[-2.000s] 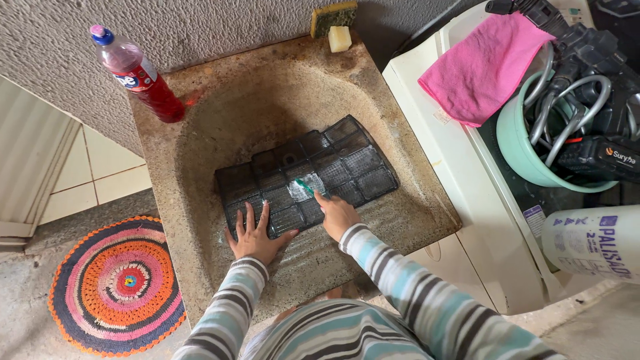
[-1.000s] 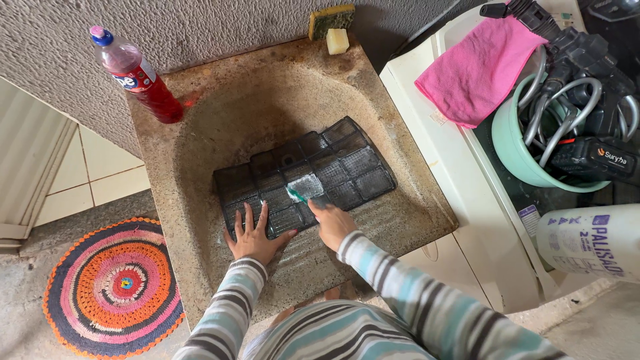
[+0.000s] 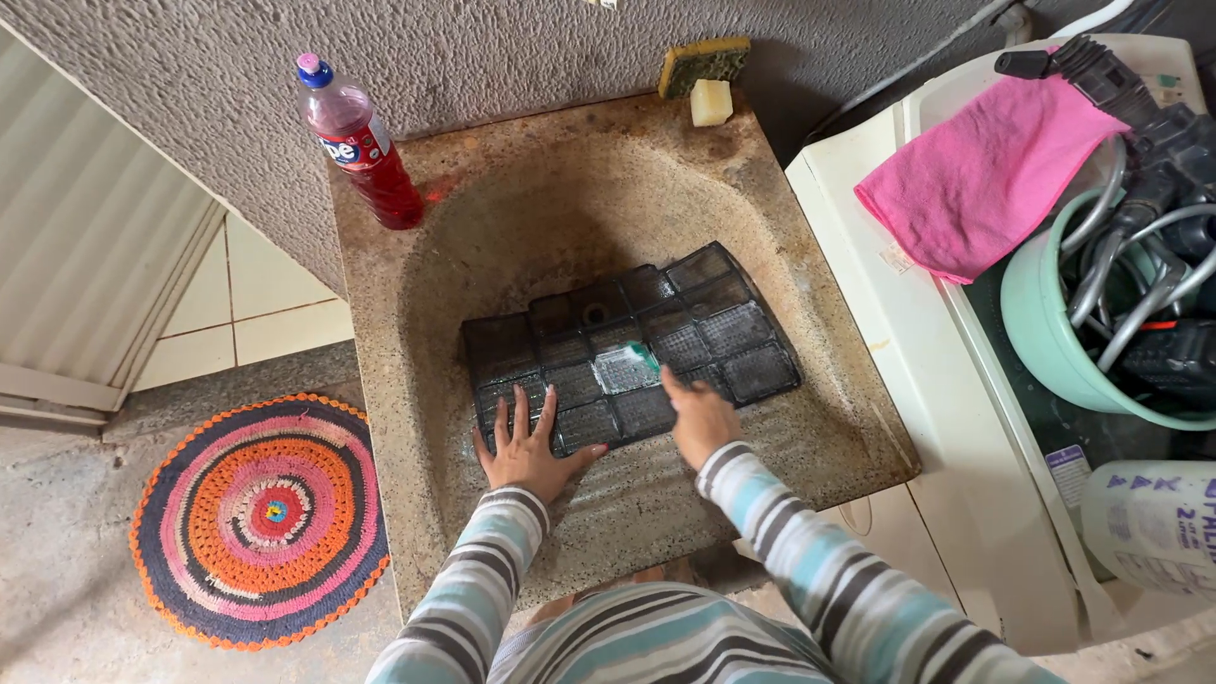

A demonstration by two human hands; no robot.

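A dark mesh filter panel [image 3: 674,323] with a ribbed frame lies in the basin of a speckled stone sink [image 3: 589,190]. My left hand [image 3: 527,456] rests with spread fingers on the panel's lower left edge. My right hand [image 3: 701,413] is closed on a small green brush [image 3: 643,357], whose head is against the mesh near the middle of the panel. White foam [image 3: 622,370] covers one mesh section beside the brush. The handle is mostly hidden by my fingers.
A bottle of red liquid [image 3: 366,152] stands on the sink's left rim; a sponge [image 3: 703,66] and soap block [image 3: 711,103] sit at the back. To the right are a pink cloth [image 3: 988,171], a green basin [image 3: 1035,323] with hoses and a white bottle [image 3: 1154,522].
White foam on the mesh looks more spread than two seconds ago. My right hand has shifted slightly with the brush; my left hand stays on the panel.
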